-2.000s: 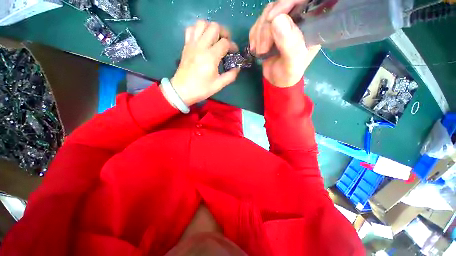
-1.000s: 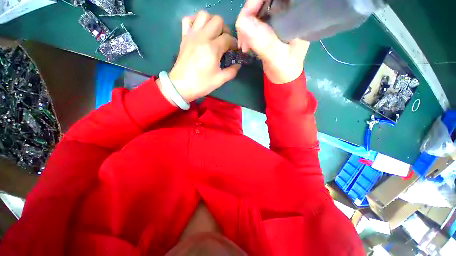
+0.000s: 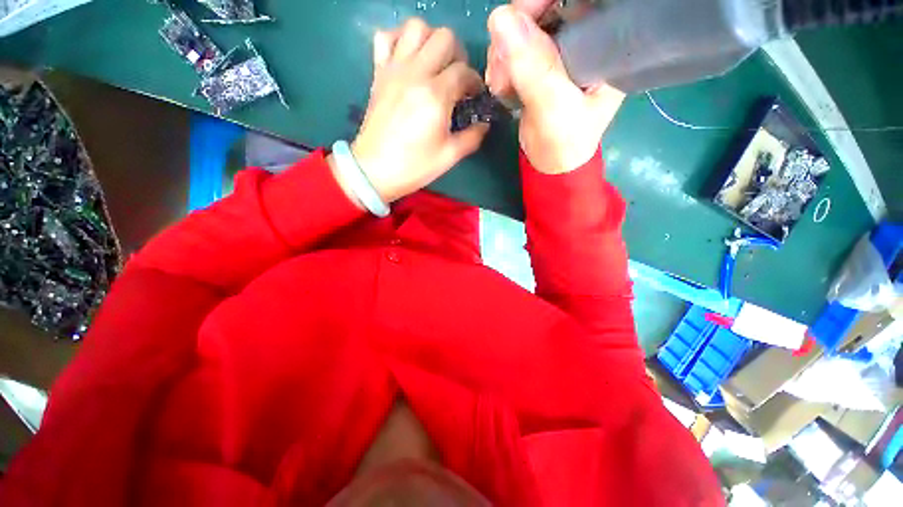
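Note:
My left hand (image 3: 411, 114), with a pale bracelet at the wrist, holds a small dark circuit board assembly (image 3: 473, 111) in its fingertips over the green bench (image 3: 634, 163). My right hand (image 3: 550, 94) is closed around the front part of a large grey bottle-shaped tool (image 3: 663, 45), apparently an electric screwdriver, which lies across the upper right. Its nose is hidden by my right fingers, close to the board. Whether the nose touches the board cannot be told.
Loose boards (image 3: 238, 84) lie at the upper left, above a carton heaped with boards (image 3: 54, 213). A parts box (image 3: 772, 173) and blue-handled pliers (image 3: 731, 262) lie right. Blue trays (image 3: 703, 352) sit below the bench. A thin wire curves beside the tool.
The grey tool has tilted and shifted slightly, and its ribbed cord sleeve shows again at the top right. My left hand has moved slightly right with the board.

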